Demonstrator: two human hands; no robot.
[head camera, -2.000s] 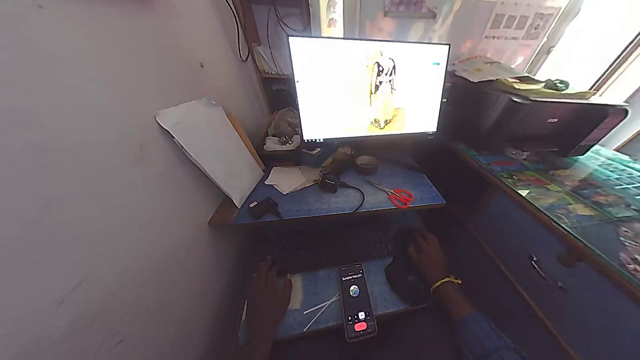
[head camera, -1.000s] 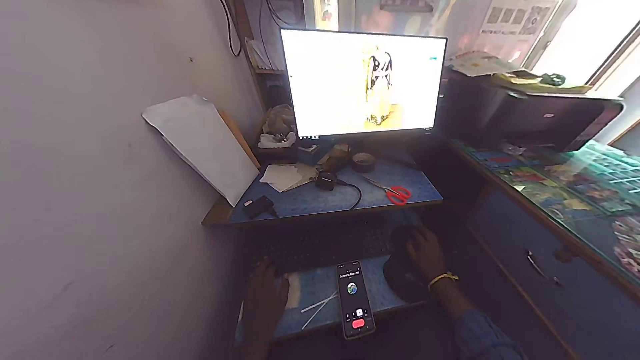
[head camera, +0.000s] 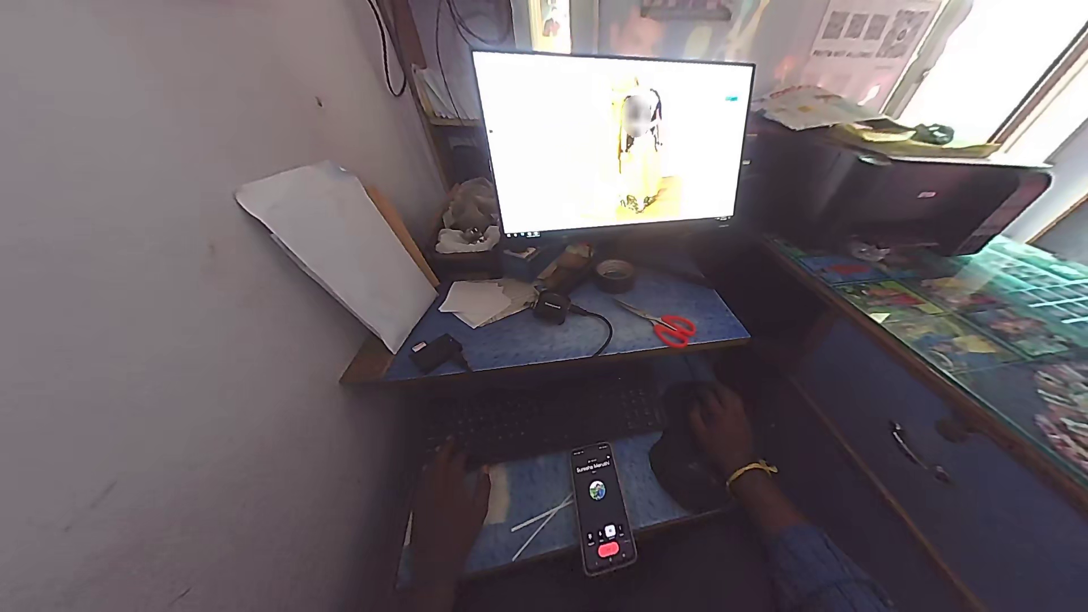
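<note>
My left hand (head camera: 449, 501) rests at the left end of a black keyboard (head camera: 544, 416) on a pull-out tray, its fingertips at the near keys. My right hand (head camera: 721, 425) lies over a dark computer mouse, mostly hidden in shadow, on a black mouse pad (head camera: 680, 476); a yellow band circles that wrist. Between the hands a smartphone (head camera: 603, 510) lies face up with a call screen lit. Two thin white strips (head camera: 541, 517) cross beside it. A lit monitor (head camera: 561, 144) stands behind, showing a standing figure in yellow clothing.
On the blue shelf lie red-handled scissors (head camera: 674, 331), a tape roll (head camera: 614, 274), papers (head camera: 476, 302), a black adapter with a cable (head camera: 552, 306) and another adapter (head camera: 437, 352). A white packet (head camera: 340, 246) leans on the left wall. A printer (head camera: 901, 195) stands right on a glass-topped counter.
</note>
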